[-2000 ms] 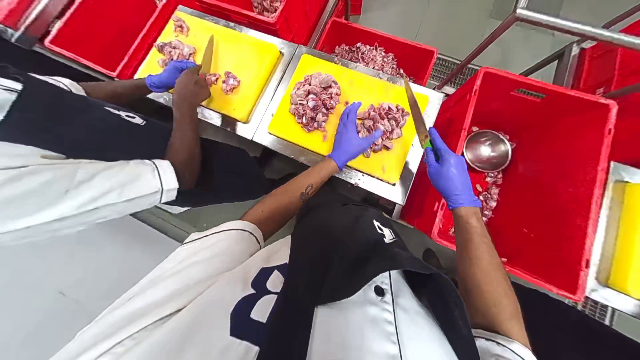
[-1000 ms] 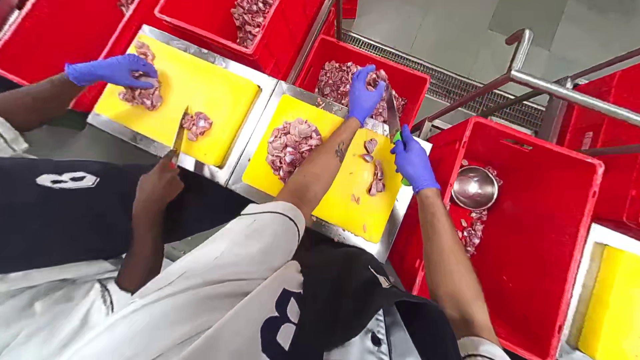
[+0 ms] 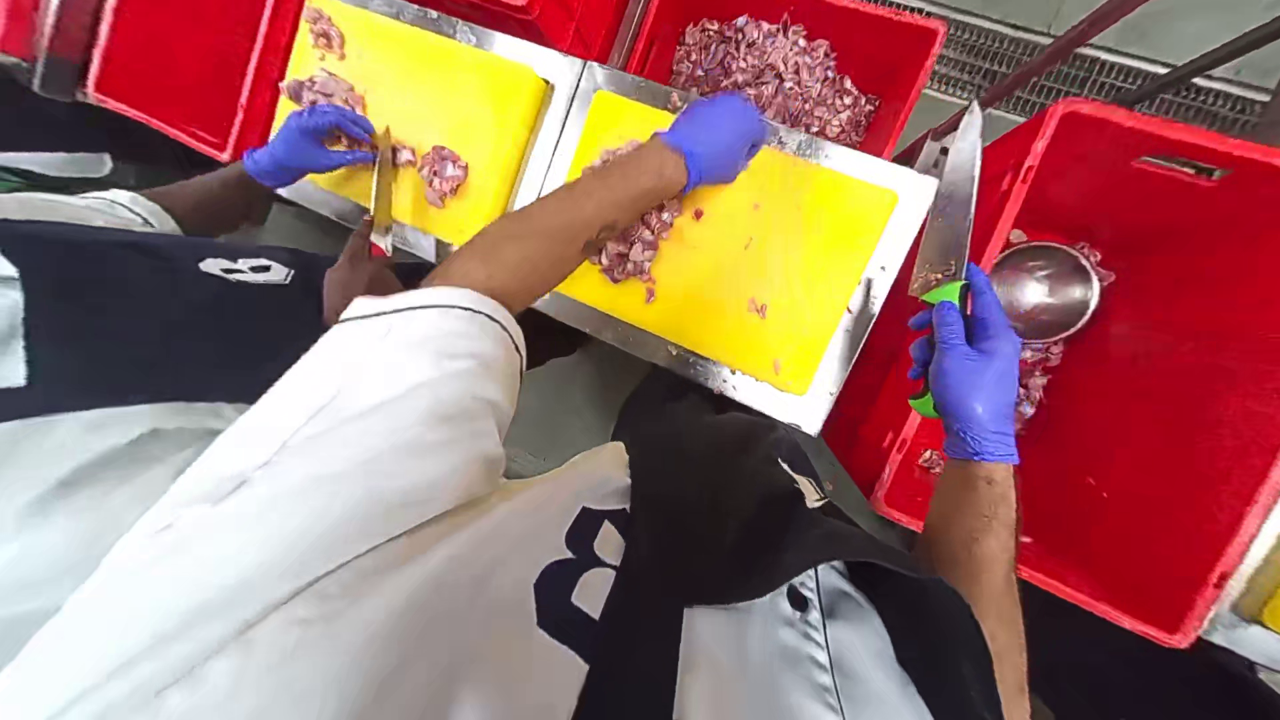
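Note:
My left hand (image 3: pixel 717 140), in a blue glove, is over the far edge of the yellow cutting board (image 3: pixel 770 250), beside the red crate (image 3: pixel 900 70) of cut meat pieces (image 3: pixel 775 75). Its fingers are hidden, so whether it holds anything does not show. Under my left forearm lies a pile of cut meat (image 3: pixel 638 240); a few scraps dot the board's right part. My gloved right hand (image 3: pixel 970 365) grips the green handle of a large knife (image 3: pixel 950 205), blade pointing up and away, right of the board and over the edge of another red crate (image 3: pixel 1150 450).
That right crate holds a steel bowl (image 3: pixel 1046 290) and meat bits. At left, a co-worker's gloved hand (image 3: pixel 312 145) and knife (image 3: pixel 382 190) are at meat on another yellow board (image 3: pixel 450 100). Metal rails (image 3: pixel 1060 55) cross the top right, above a floor grate (image 3: pixel 990 65).
The meat heap on the board's right side, there two seconds ago, is gone except for scraps. My left hand has moved from that heap to the crate, then back to the board's far edge.

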